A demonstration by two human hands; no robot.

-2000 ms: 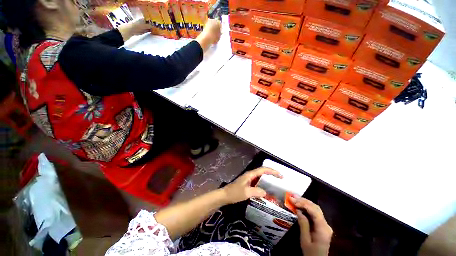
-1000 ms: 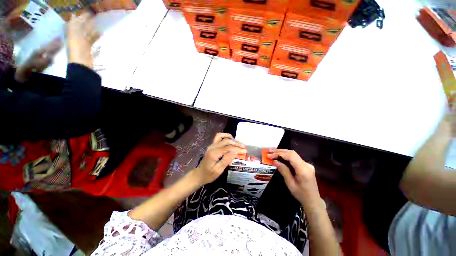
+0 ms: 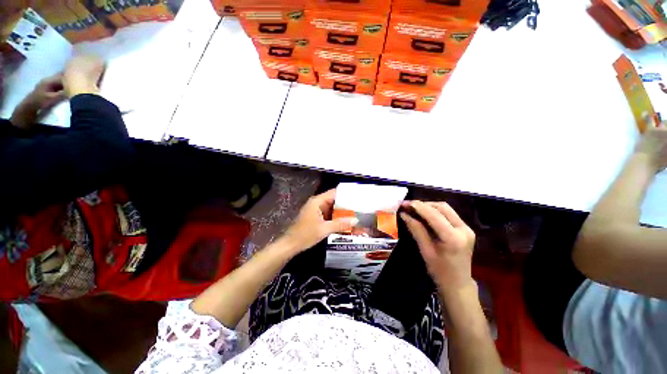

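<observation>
An open retail carton [image 3: 356, 253] stands upright on my lap below the table edge. Its white top flap [image 3: 371, 198] is raised at the back, and small orange side flaps [image 3: 386, 225] show at the opening. My left hand [image 3: 316, 222] holds the carton's left side, with the thumb over the left flap. My right hand [image 3: 444, 239] has its fingertips pinched at the upper right edge of the carton. A dark shape shows between those fingers; I cannot tell if it is a handle or shadow.
A stack of finished cartons [image 3: 342, 38] stands on the white table [image 3: 468, 157]. A black handle pile [image 3: 512, 13] lies beside it. A person in black sleeves [image 3: 62, 157] sits at left; another person's arm [image 3: 622, 212] reaches in at right beside orange cartons [image 3: 635, 91].
The view has swung right and down. Both hands stay at the carton; my right fingertips have moved from the right side flap to the upper right edge. My left thumb now lies across the left flap.
</observation>
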